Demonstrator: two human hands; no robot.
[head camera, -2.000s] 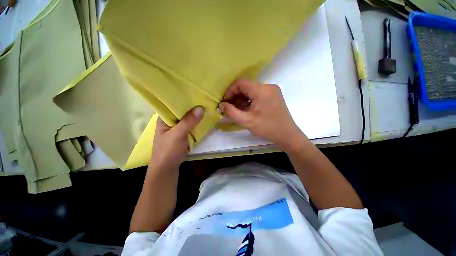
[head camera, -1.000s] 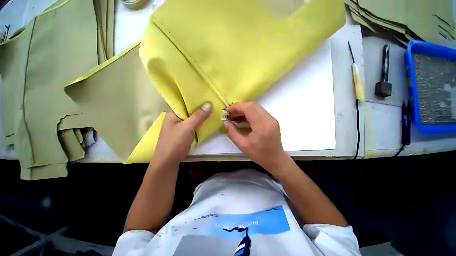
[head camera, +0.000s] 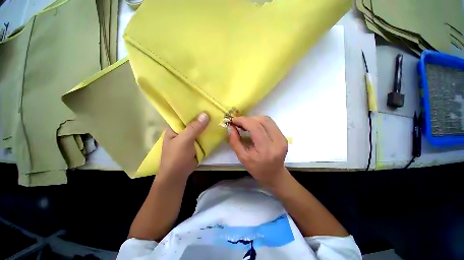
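Observation:
The panel (head camera: 224, 61) lies with its bright yellow face up, part of it folded to show a dull olive face at the left. A stitched seam (head camera: 178, 73) runs diagonally down to a small pale and brassy cluster (head camera: 229, 118) at its end. My left hand (head camera: 182, 147) grips the panel's lower edge, thumb on top. My right hand (head camera: 260, 144) pinches at the small cluster with thumb and fingertips; its exact shape is too small to tell.
A white board (head camera: 315, 111) lies under the panel. To the right are a yellow pen tool (head camera: 370, 91), a dark block-ended rod (head camera: 396, 86), a black slim tool (head camera: 417, 134) and a blue tray (head camera: 425, 101). Olive panels (head camera: 56, 76) lie left, others (head camera: 422, 20) at upper right.
The pale and brassy cluster at the seam end shows more openly now. The right fingers have shifted slightly down from it. The left hand still grips the panel. The panel's upper part has shifted.

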